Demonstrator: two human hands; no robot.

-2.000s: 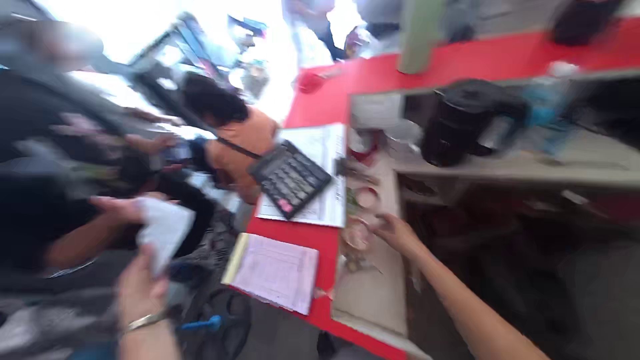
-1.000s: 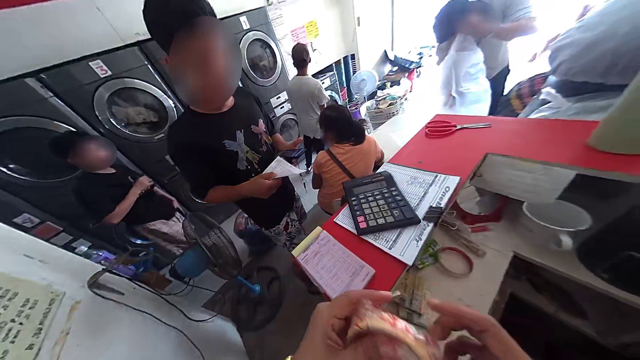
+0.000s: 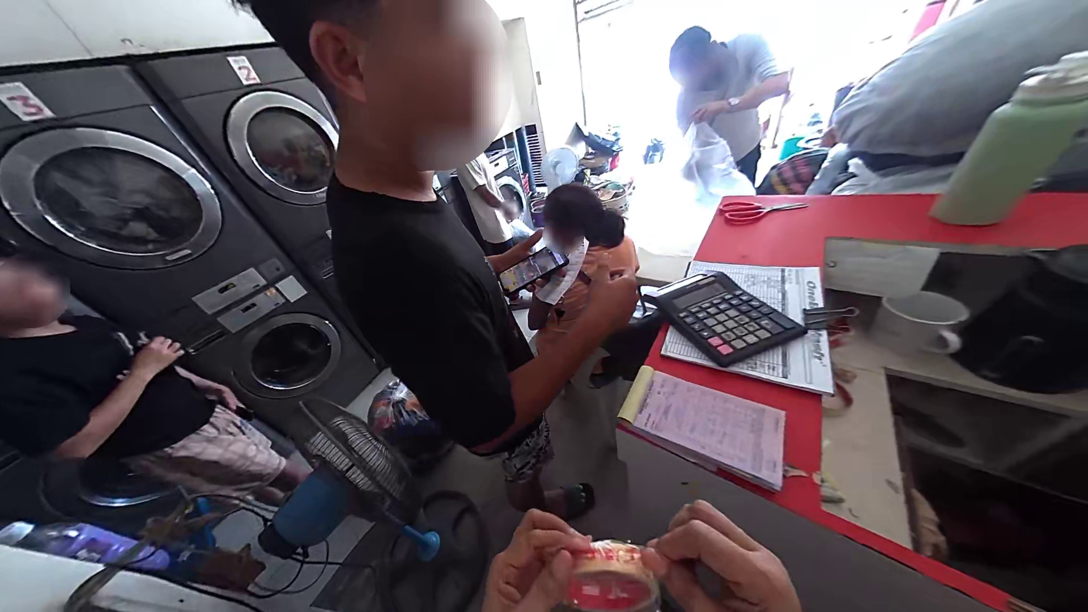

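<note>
At the bottom middle, a roll of clear adhesive tape [image 3: 612, 578] with red print is between my two hands. My left hand [image 3: 535, 561] grips its left side, while my right hand [image 3: 722, 557] pinches at its upper right edge. Ahead of them on the red counter [image 3: 858, 518] lies a pad of pink forms [image 3: 714, 425] with a yellow binding. Beyond the pad, a black desk calculator [image 3: 731, 314] rests on clipped printed sheets [image 3: 803, 365].
Red-handled scissors [image 3: 756, 211], a green bottle [image 3: 1011, 144] and a white mug [image 3: 922, 321] are at the counter. A person in black [image 3: 416, 314] stands close on its left, holding a phone [image 3: 531, 270] and paper. A fan [image 3: 353, 442] and dryers [image 3: 110, 200] are farther left.
The person in black has moved nearer the counter. Two seconds ago my right hand was over the counter's recess and my left was near a paper; now both hold the tape roll.
</note>
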